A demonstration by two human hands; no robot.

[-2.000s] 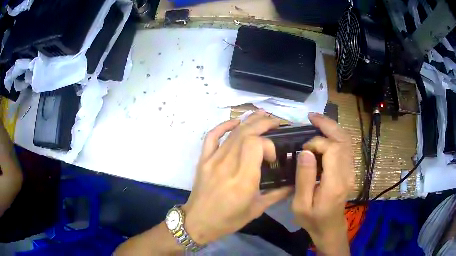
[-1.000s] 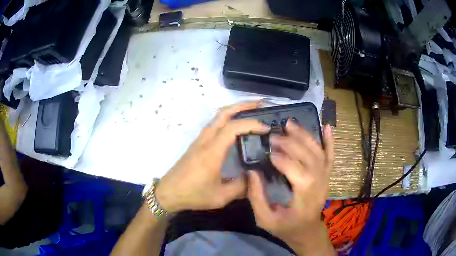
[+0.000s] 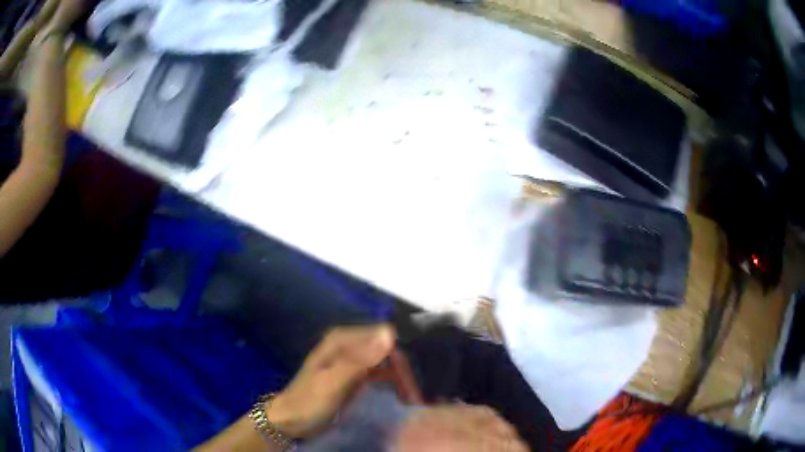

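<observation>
My left hand [image 3: 340,380], with a wristwatch, is in front of the bench edge at the bottom centre. My right hand [image 3: 459,431] is beside it, blurred and cut off by the lower edge. A narrow reddish-brown shape shows between them; I cannot tell whether it is a held thing or a finger. A black housing [image 3: 587,247] lies on a white foam sheet [image 3: 583,353] at the bench's right, with a dark group of round marks on its upper face. Neither hand touches it. A second black housing [image 3: 622,115] lies just behind it.
Another housing [image 3: 181,110] lies at the left beside crumpled foam [image 3: 256,110]. A co-worker's arm [image 3: 44,150] is at the far left. A blue stool [image 3: 159,371] stands below the bench. Orange wires [image 3: 622,428] hang at lower right. A red light [image 3: 756,261] shows at far right.
The view has swung, so the bench appears tilted and shifted right. My hands have let go of the housing, which now lies on the foam, and have moved down in front of the bench edge.
</observation>
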